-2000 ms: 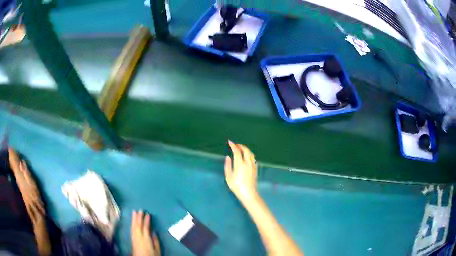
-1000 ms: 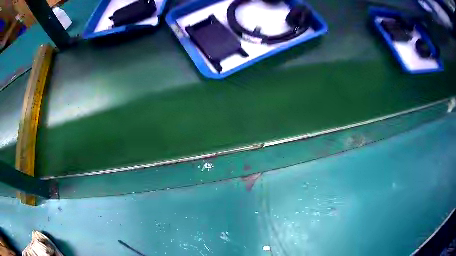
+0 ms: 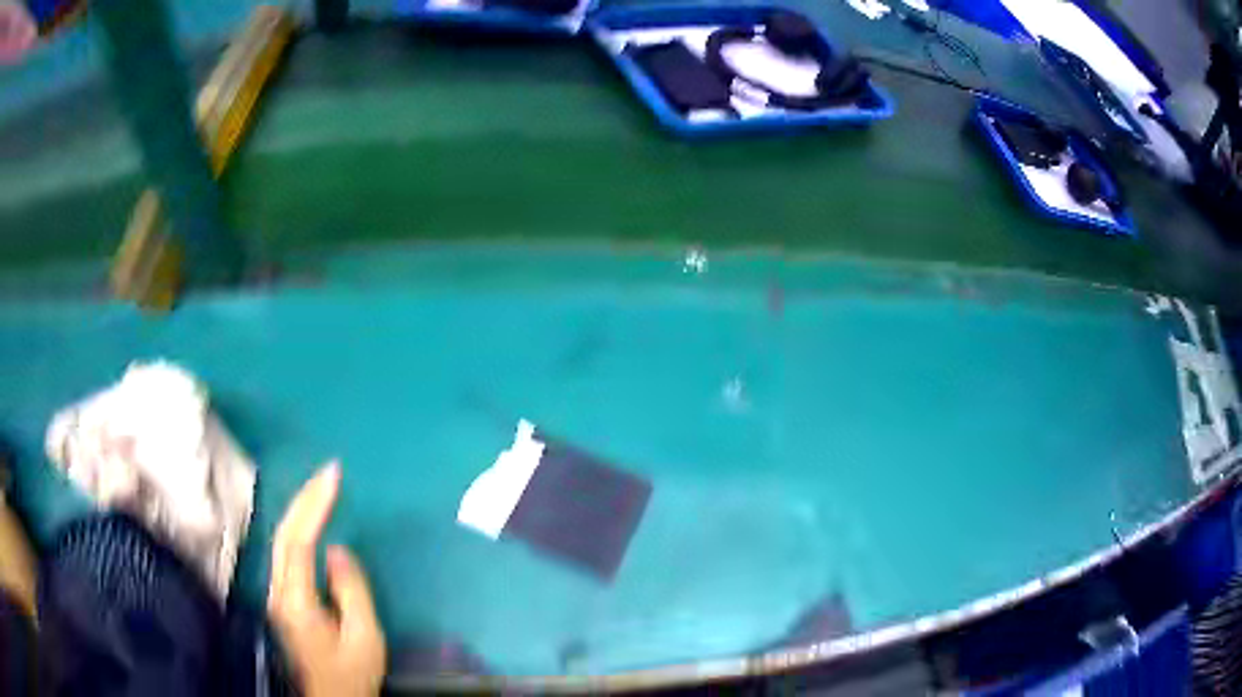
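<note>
A flat dark square sheet [image 3: 579,507] with a torn white left edge lies on the teal bench [image 3: 872,395]. My left hand [image 3: 324,592] is at the bottom left, to the left of the sheet and apart from it. Its fingers are spread and it looks empty; it is slightly blurred. My right hand is not in view. A cream cloth rag [image 3: 157,470] lies bunched to the left of my left hand.
Blue-rimmed trays [image 3: 770,125] with black headsets and dark units stand on the darker green channel [image 3: 477,177]; one is cut off at the top. A smaller-looking tray [image 3: 1076,215] is further right. A yellow bar [image 3: 245,89] and green post [image 3: 157,136] stand left. Dark sleeves show at the lower left.
The view has shifted, and the dark sheet and my left hand are back in the picture. My right hand, seen two seconds ago over the channel's edge, is out of view.
</note>
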